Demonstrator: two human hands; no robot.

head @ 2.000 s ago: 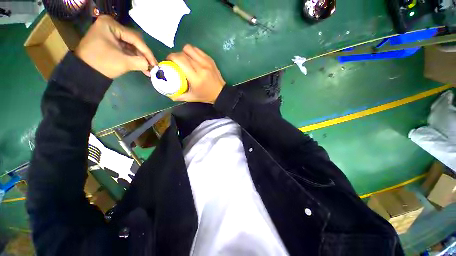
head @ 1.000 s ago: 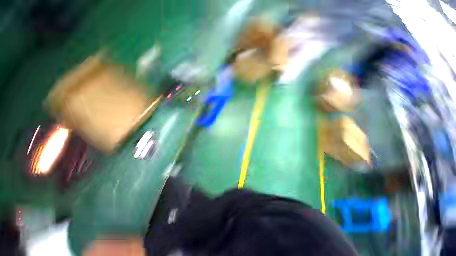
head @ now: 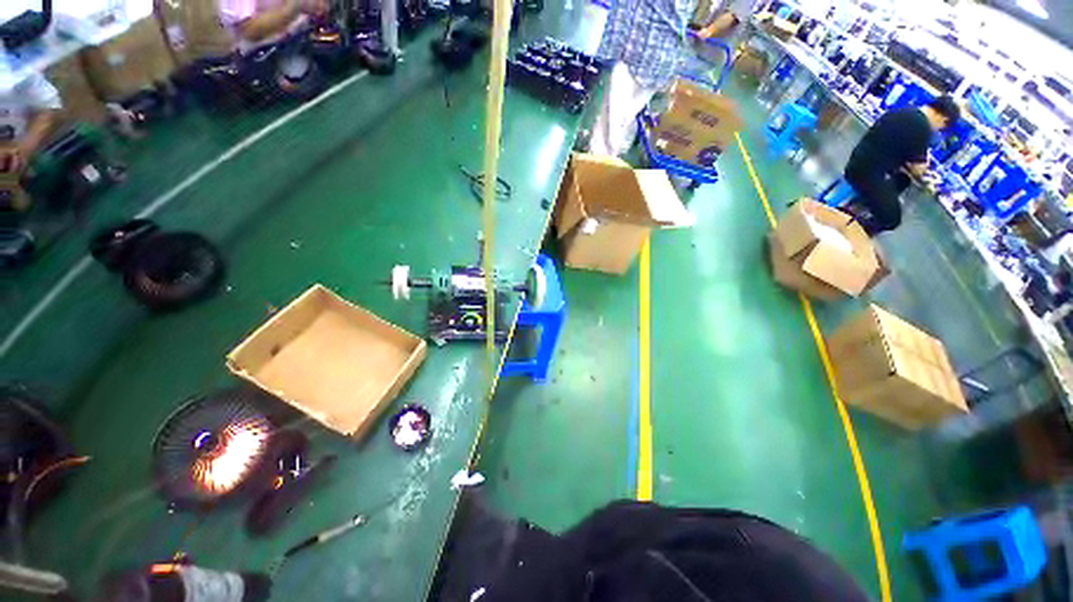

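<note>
No hand of mine is in view; only my dark sleeve or jacket shows at the bottom edge. Nearest on the green bench [head: 412,494] lie a black round table fan [head: 212,453] with a glowing-looking orange centre, a thin pen-like tool [head: 330,535], and a small round dish [head: 411,427] with shiny pieces. An open shallow carton tray [head: 335,359] lies beside the dish. A bench polisher [head: 468,303] with a pale wheel at each end stands at the bench edge. The yellow container is not in view.
A blue stool [head: 539,323] stands beside the bench. Open cartons [head: 606,241] and a closed carton [head: 897,367] stand on the floor by yellow lines. Another blue stool [head: 977,559] is at lower right. A person [head: 888,159] bends at the far right bench. A tan strap crosses the view.
The view has swung from my hands and the yellow container to the bench's length and the aisle. Both hands have left the picture, and the blur of a second ago has mostly cleared.
</note>
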